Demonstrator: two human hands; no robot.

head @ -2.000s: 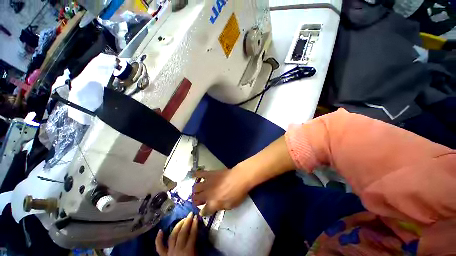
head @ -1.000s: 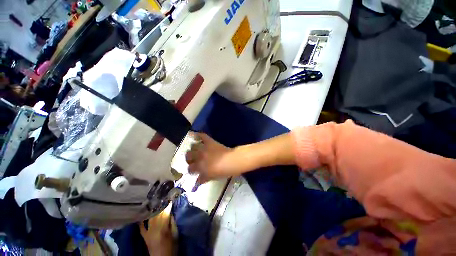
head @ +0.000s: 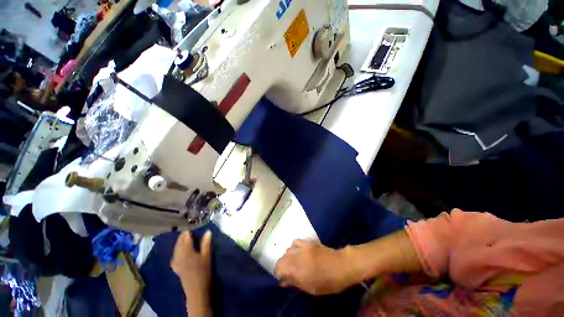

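Navy fabric (head: 241,282) lies at the front of the machine, near the needle area. My left hand (head: 193,263) is on its left part, with thumb and fingers at its upper edge. My right hand (head: 315,267) is closed at its right edge, near the table front; the fingertips are hidden. Another navy panel (head: 309,158) runs from the machine arm opening down towards my right wrist. The cream sewing machine head (head: 216,56) has a lit presser foot area (head: 236,197). The pale needle plate and bed show bare beside it.
Black looped-handle snips (head: 371,85) lie right of the machine head. A black strip (head: 196,112) drapes over the head. Grey panels (head: 482,93) are piled at right. A blue crumpled scrap (head: 114,246) and brown cardboard (head: 125,286) are at lower left.
My right hand has moved from beside the presser foot down to the front fabric edge. The front navy fabric is spread wider, away from the needle. The view has shifted slightly.
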